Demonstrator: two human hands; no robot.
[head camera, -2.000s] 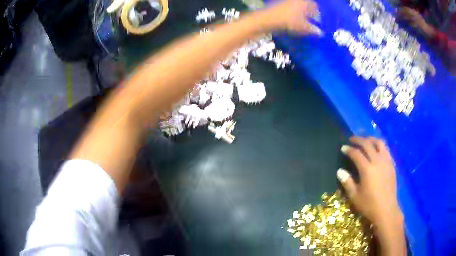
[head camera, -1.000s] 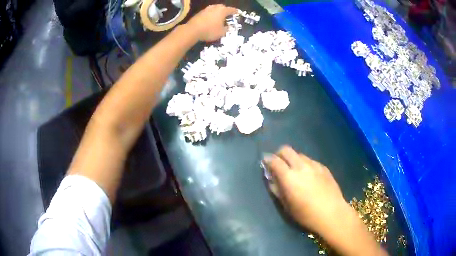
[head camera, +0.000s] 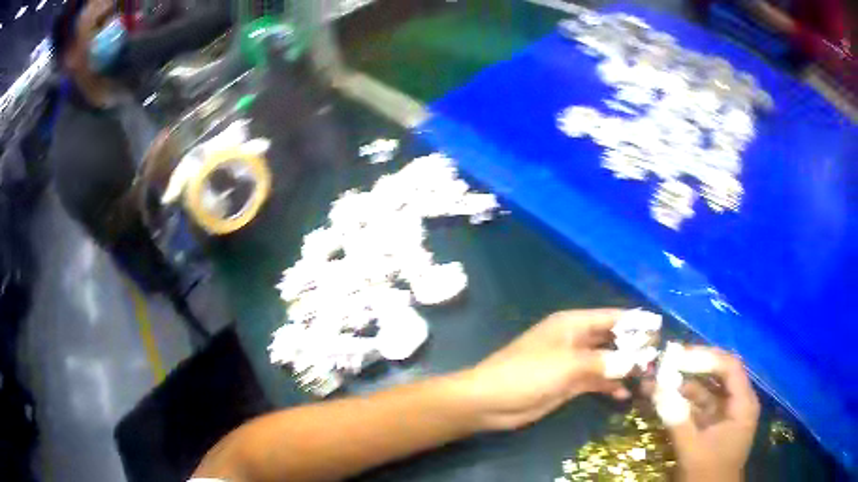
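My left hand (head camera: 546, 372) holds a white plastic housing (head camera: 637, 339) between thumb and fingers, above the brass terminals. My right hand (head camera: 720, 414) is close beside it on the right, with white-covered fingertips turned toward the housing. Blur hides whether the right fingertips grip anything. The loose heap of gold brass terminals (head camera: 621, 454) lies below both hands, partly cut off by the bottom edge. A heap of white housings (head camera: 362, 273) lies on the dark green mat (head camera: 522, 273) to the left.
Finished-looking white-grey pieces (head camera: 668, 104) are spread on the blue surface (head camera: 800, 216), right of its raised edge. A tan tape roll (head camera: 259, 184) lies on the bench at left. A masked person (head camera: 99, 141) is at upper left. A red sleeve (head camera: 828, 33) shows at upper right.
My left hand has come from the far housing heap to the terminals, now holding a housing. My right hand has moved right, beside it. The view has shifted, showing a person at upper left.
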